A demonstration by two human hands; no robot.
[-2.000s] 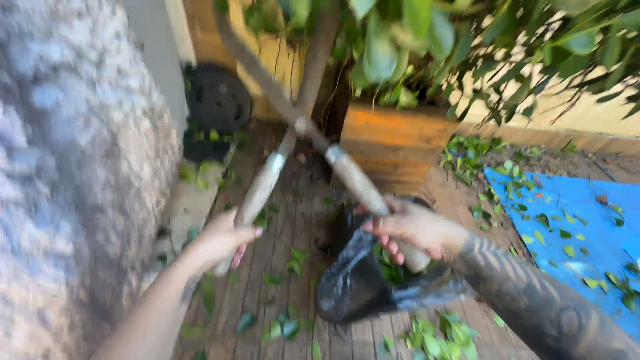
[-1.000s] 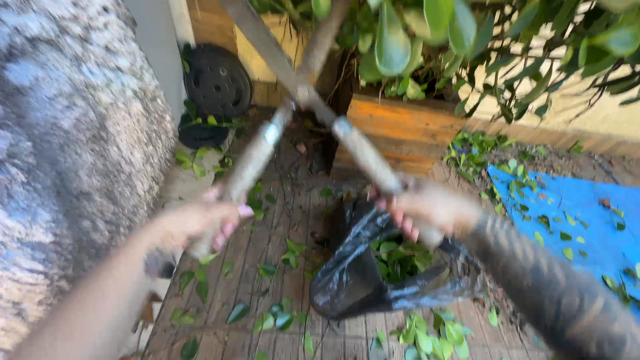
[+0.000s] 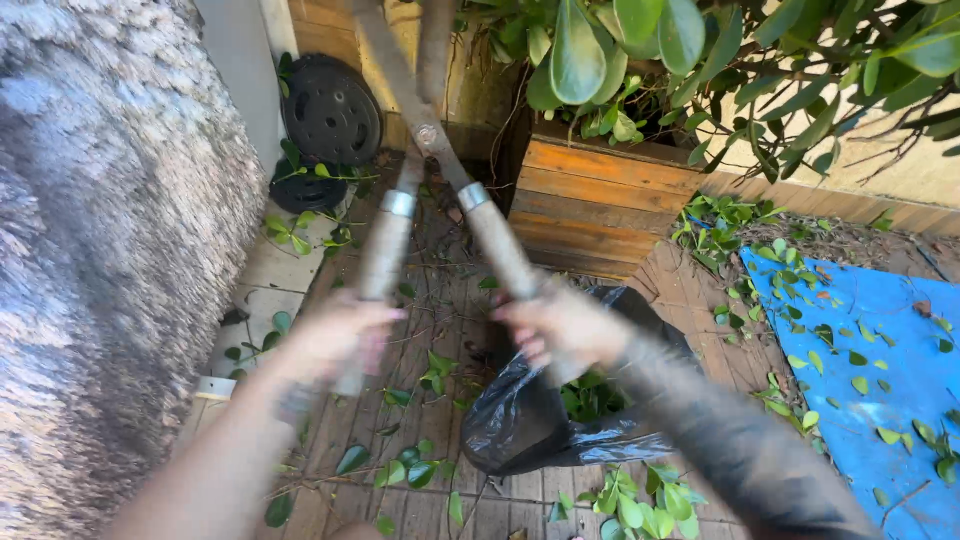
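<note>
My left hand [image 3: 349, 330] is closed around the left wooden handle of a pair of hedge shears [image 3: 426, 135]. My right hand [image 3: 559, 322] grips the other handle, above a black plastic bag [image 3: 517, 420] that holds cut leaves. The metal blades cross at a rusty pivot and stand somewhat apart, their tips cut off by the top edge of the view. Green foliage of a leafy shrub [image 3: 577, 64] hangs to the right of the blades. Both hands are blurred.
A wooden planter box [image 3: 600, 199] stands behind the bag. Black round weight plates [image 3: 330, 109] lean by the wall at left. A shaggy grey surface [image 3: 112, 225] fills the left side. At right lies a blue tarp [image 3: 885, 375] strewn with leaves; cut sprigs [image 3: 637, 506] litter the wooden deck.
The two shear handles have drawn closer together since one second ago, and my hands with them. Both hands still hold the shears.
</note>
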